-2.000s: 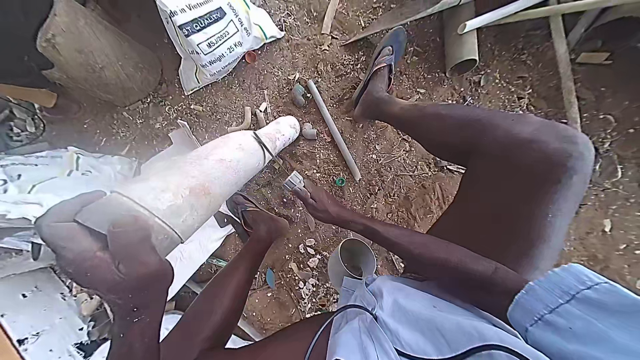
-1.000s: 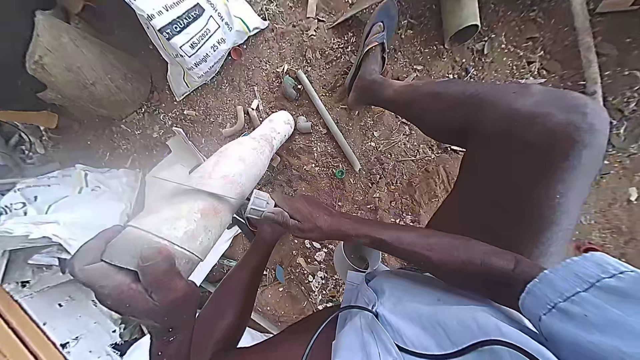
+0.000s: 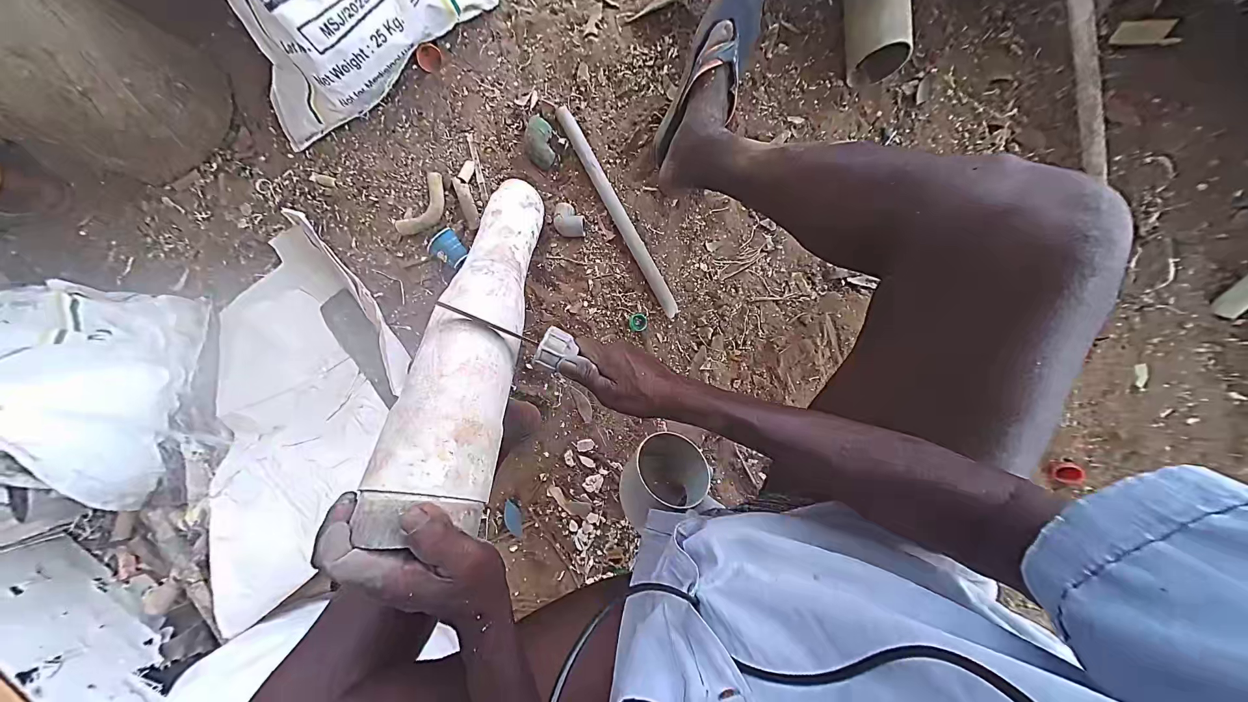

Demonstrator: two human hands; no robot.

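My left hand [image 3: 419,561] grips the wide lower end of a long whitish limb-shaped piece [image 3: 448,390], which tapers away from me to a rounded tip. Around its wide end runs a dark line, with a greyer band below it. My right hand [image 3: 619,375] is closed on a light grey, block-like handle [image 3: 557,349] just right of the piece. From that handle a thin dark blade or rod [image 3: 487,321] lies across the piece's narrower middle. Whether it cuts into the surface I cannot tell.
On the dirt lie a thin pipe [image 3: 619,214], pipe elbows [image 3: 568,221] and a blue cap [image 3: 448,248]. A wide pipe piece [image 3: 667,478] stands near my lap. White sheeting [image 3: 283,419] and a printed sack [image 3: 341,58] are at left; a cable [image 3: 877,658] crosses my clothing.
The whitish piece now points more steeply away from me. My right hand has moved from low beside the piece, a second ago, to further up it, with the dark blade or rod across it.
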